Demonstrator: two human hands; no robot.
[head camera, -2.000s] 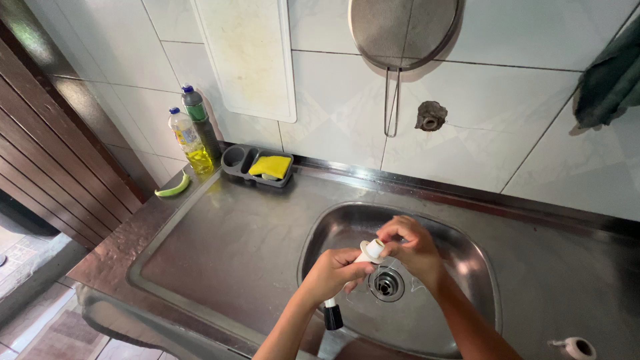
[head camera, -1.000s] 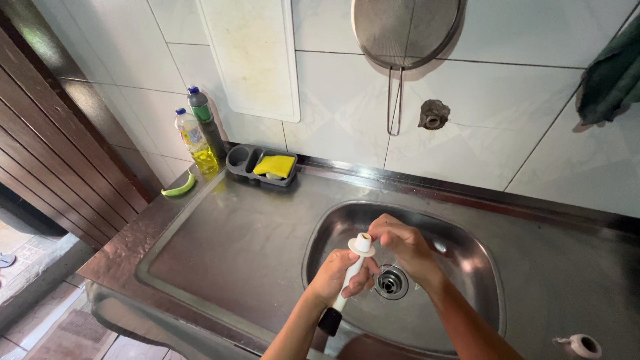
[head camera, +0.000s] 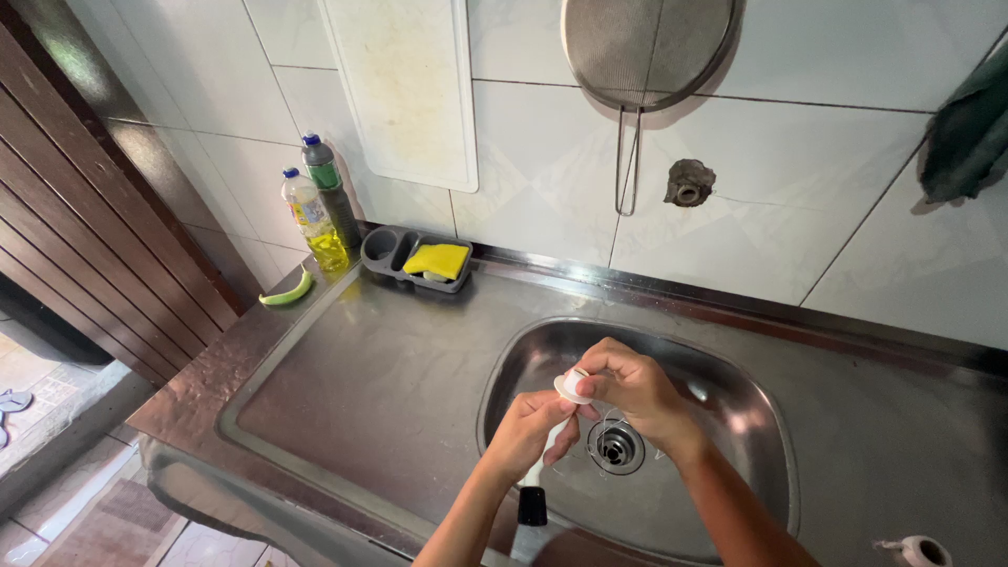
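Note:
My left hand (head camera: 535, 433) is closed around the stem of a white plastic tap (head camera: 572, 386), which has a round flange at its upper end and a black tip (head camera: 532, 505) below. The fingers of my right hand (head camera: 630, 386) pinch the short white end above the flange. Thin white strands hang under my right hand, over the steel sink basin (head camera: 756, 441) and its drain (head camera: 616, 447). At the lower right lies a small white roll (head camera: 923, 551), apparently thread seal tape, with a loose end. An open pipe outlet (head camera: 689, 193) sits in the tiled wall.
At the back left of the steel counter (head camera: 378, 370) stand a bottle of yellow liquid (head camera: 319, 228), a darker bottle (head camera: 335, 197) and a grey caddy (head camera: 382, 264) holding a yellow sponge (head camera: 435, 261). A green banana (head camera: 288, 291) lies nearby. A strainer (head camera: 650, 55), white board (head camera: 409, 94) and dark cloth (head camera: 965, 134) hang above.
My right fingers have moved from beside the tap's upper end onto it. The tap stays in my left hand, its flange turned to a different tilt.

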